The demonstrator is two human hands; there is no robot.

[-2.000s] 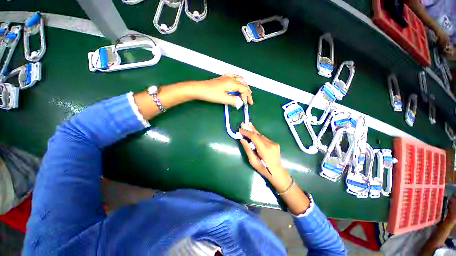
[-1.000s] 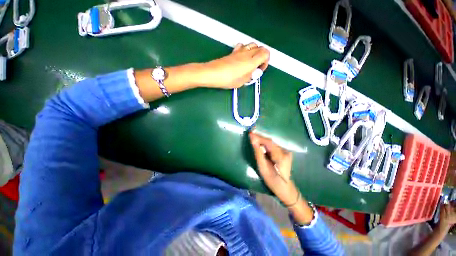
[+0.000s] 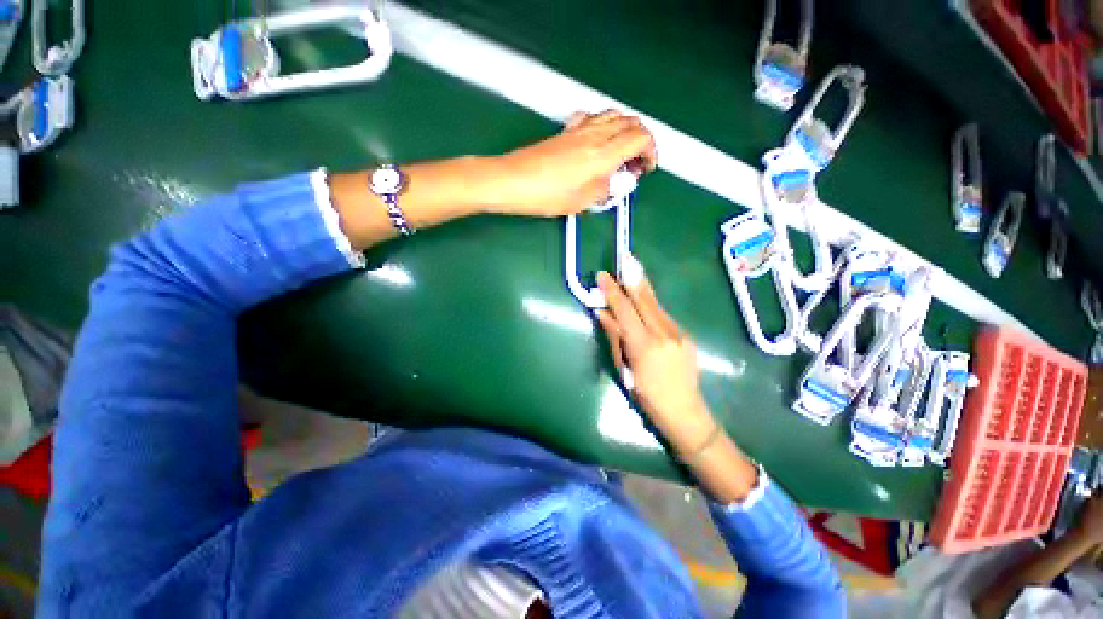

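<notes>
A white loop-shaped unit is held upright in view at the middle of the green bench, its open loop towards me. My left hand is closed over its far end and hides the block there. A small round white part shows beside the left fingertips. My right hand has its fingertips on the near, rounded end of the loop, at its right side. Whether the right fingers also hold a slim tool cannot be told.
A pile of loop units lies at right beside a red slotted tray. A single unit lies at upper left, others at far left. A white edge strip runs beyond the hands, with scattered units past it. A person's arm shows at lower right.
My right hand has moved up from just below the loop onto its near end. Since the oldest frame, the held loop and my left hand have shifted slightly right and up in view.
</notes>
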